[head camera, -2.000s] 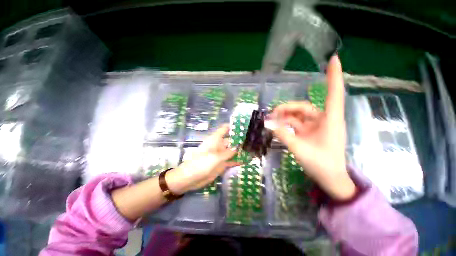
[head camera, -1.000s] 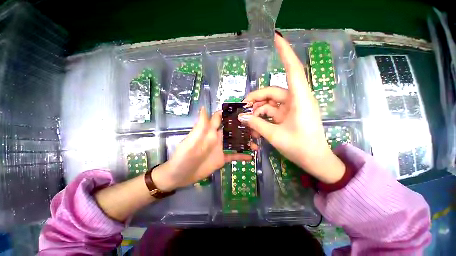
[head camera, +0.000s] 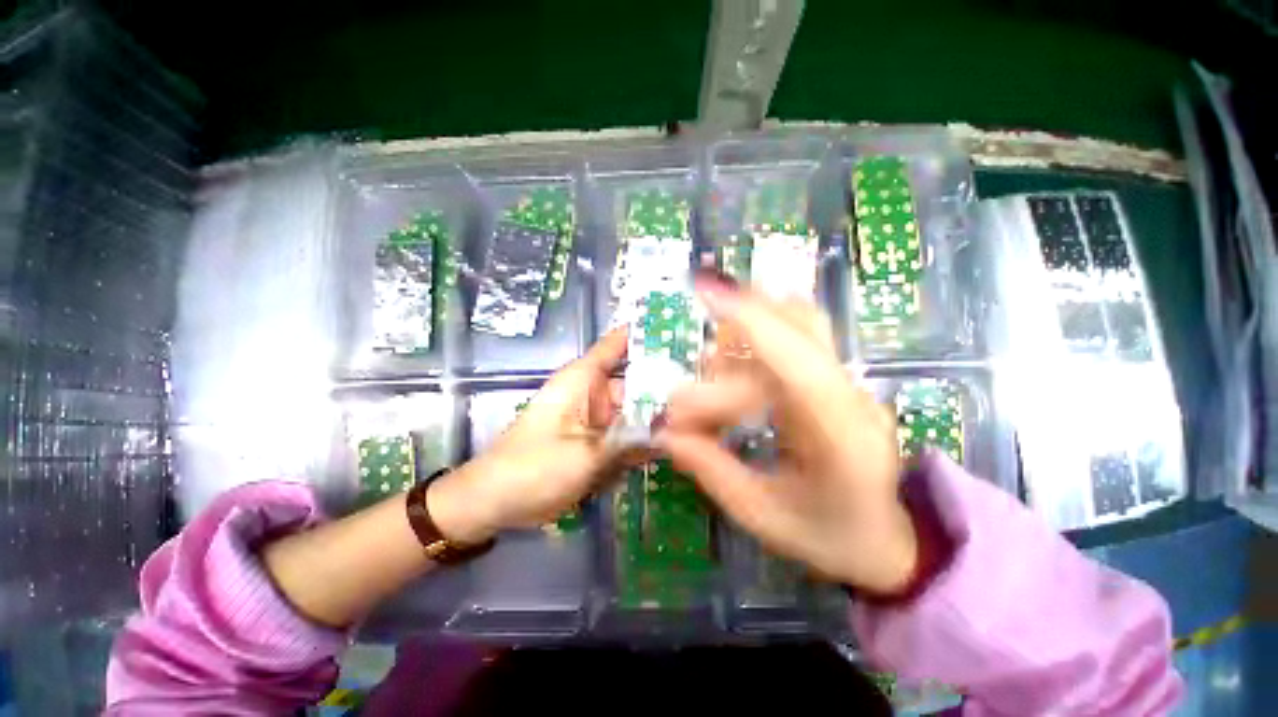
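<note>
My left hand (head camera: 540, 446) holds a keypad PCB (head camera: 663, 333) upright over the middle of the blister tray (head camera: 526, 588). The board's face shows green with pale round contacts and a whitish, glossy lower part. My right hand (head camera: 799, 434) is blurred, at the board's right side. Its thumb and fingertips are at the board's lower end; whether they pinch anything is too blurred to tell. More boards lie in the tray pockets, some under silver-white or dark glossy faces. My hands hide parts of the middle pockets.
Stacked blister trays (head camera: 91, 350) stand at the left. A plain white sheet (head camera: 252, 336) lies left of the tray. A white sheet with black rectangles (head camera: 1100, 357) lies to the right. A grey metal upright (head camera: 750, 63) stands behind the tray before a green panel.
The dark dome sheet seen in front of the board is no longer visible; the green and white board face shows instead. My right hand has moved down, and its raised index finger is lowered.
</note>
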